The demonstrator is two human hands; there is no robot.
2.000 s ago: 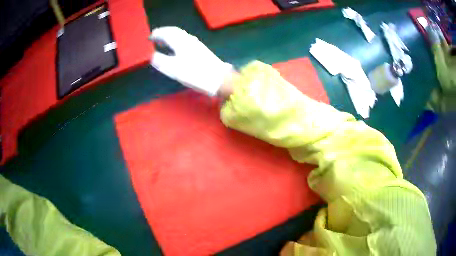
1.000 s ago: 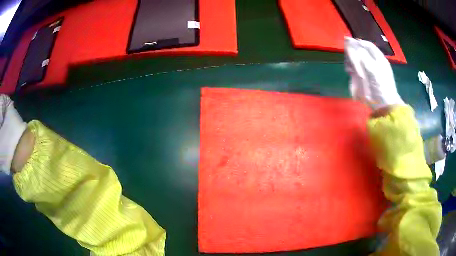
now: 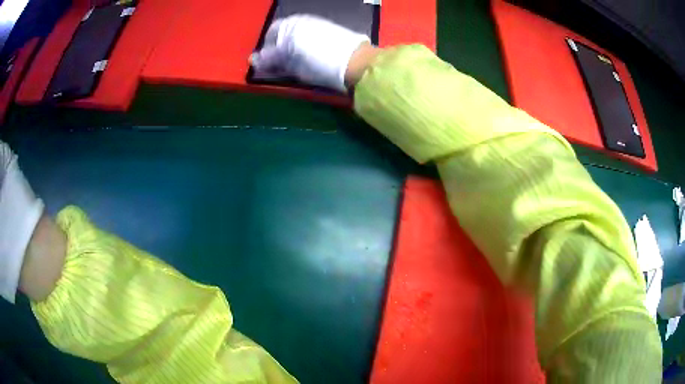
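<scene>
My right hand (image 3: pixel 306 52), in a white glove, is at the lower left corner of a dark LCD panel (image 3: pixel 330 10), back side up, on a red foam pad (image 3: pixel 203 45) at the top centre. The glove covers the panel's corner, and whether the fingers grip it is hidden. My left hand (image 3: pixel 16 221), in a white glove, is cut off by the left edge, and its fingers are out of the picture. A bare red foam pad (image 3: pixel 439 300) lies nearer me, partly under my right sleeve.
Another dark panel (image 3: pixel 90 49) lies on red at the upper left, and one more (image 3: pixel 610 97) on a red pad (image 3: pixel 541 82) at the upper right. White wipes (image 3: pixel 647 247) lie at the right edge on the green worktop (image 3: pixel 225 202).
My right hand has moved from the right side of the view to the panel at top centre. The view has turned left, so the near pad appears further right. My left hand stays at the left edge.
</scene>
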